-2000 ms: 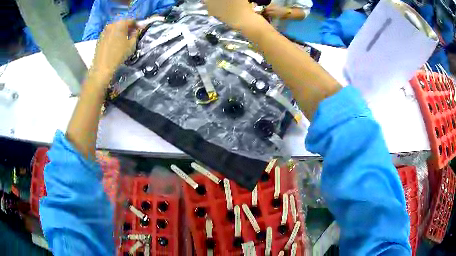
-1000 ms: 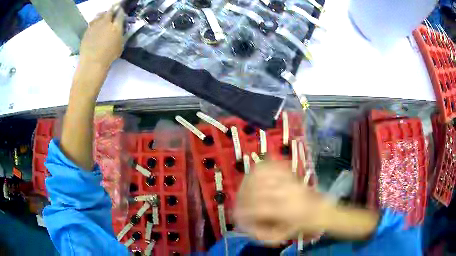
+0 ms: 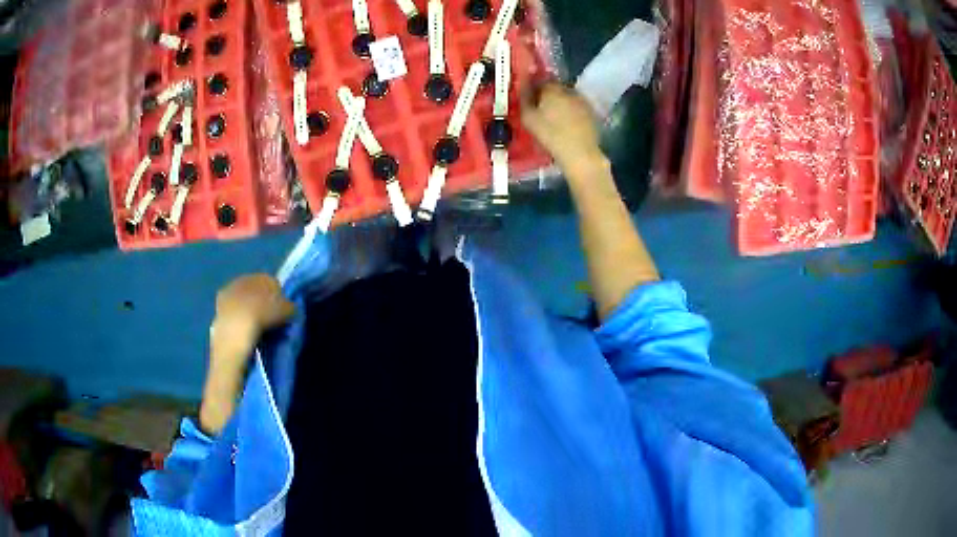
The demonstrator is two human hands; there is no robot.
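Observation:
A red watch tray [image 3: 409, 136] lies in front of me, with several strapped watches [image 3: 447, 150] laid across its pockets, their pale straps pointing different ways. A small white label [image 3: 387, 58] lies on it. My right hand [image 3: 561, 124] is at the tray's right edge with its fingers bent; whether it grips the tray cannot be told. My left hand [image 3: 250, 304] is below the tray, beside the open front of my blue jacket. Its fingers are curled and blurred, and I cannot tell whether they hold anything.
Another red tray with watch heads and strapped watches [image 3: 217, 126] lies to the left. A film-covered tray [image 3: 79, 79] is farther left. Stacked trays under glinting film [image 3: 803, 126] are at the right. A crumpled white piece [image 3: 621, 65] lies between. Red crates [image 3: 887, 404] stand on the floor.
The view has tilted down, so the white worktop and black mat have left it. My left hand has come away from the mat to my jacket. My right hand is now at the tray's right edge.

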